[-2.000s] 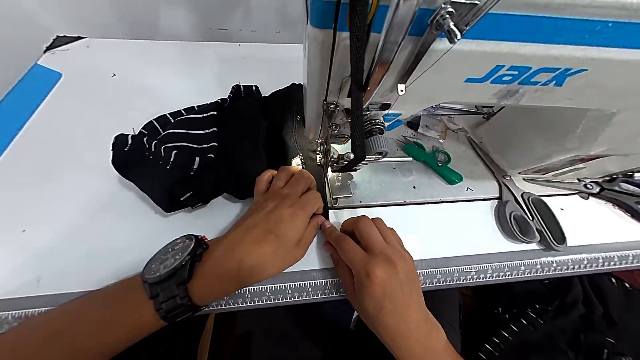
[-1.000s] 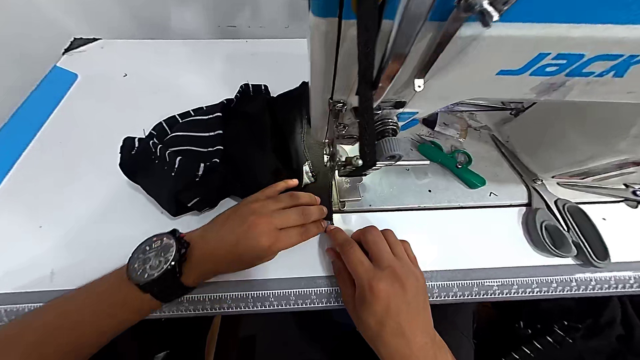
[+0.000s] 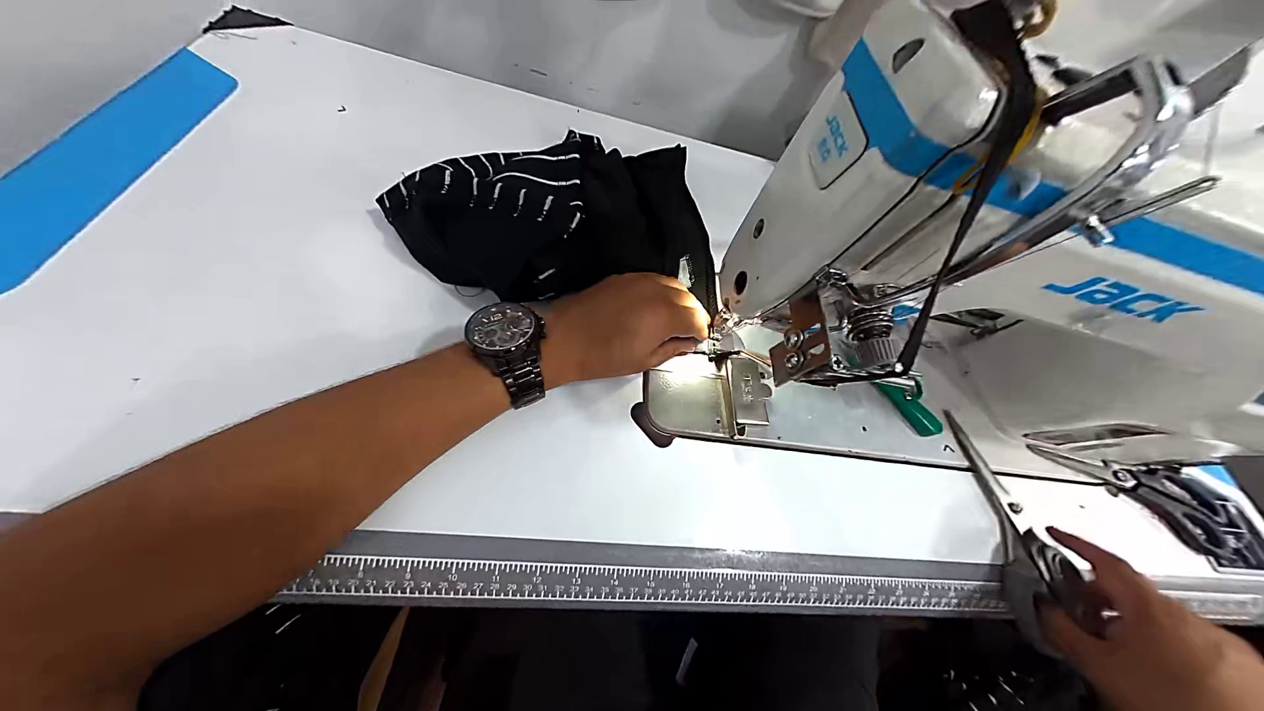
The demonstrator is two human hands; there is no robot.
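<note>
My left hand (image 3: 632, 326), with a dark metal wristwatch (image 3: 504, 336) on the wrist, pinches the edge of a black garment (image 3: 632, 212) beside the needle area of a Jack sewing machine (image 3: 1066, 267). White stitched lines cross the garment, which lies bunched behind the hand. At the lower right, my right hand (image 3: 1116, 612) has its fingers around the handles of grey-handled scissors (image 3: 997, 504). Their blades point up and left, over the table edge and machine bed.
Green-handled thread snips (image 3: 910, 407) lie beneath the machine arm. A second pair of scissors (image 3: 1165, 494) rests at the far right. Along the front edge of the white table (image 3: 553, 474) runs a printed ruler (image 3: 632, 585). Dark fabric hangs below the edge.
My right hand has left the garment's front edge, moved right and taken hold of the grey-handled scissors. My left hand stays at the garment by the needle area. The view has shifted and tilted.
</note>
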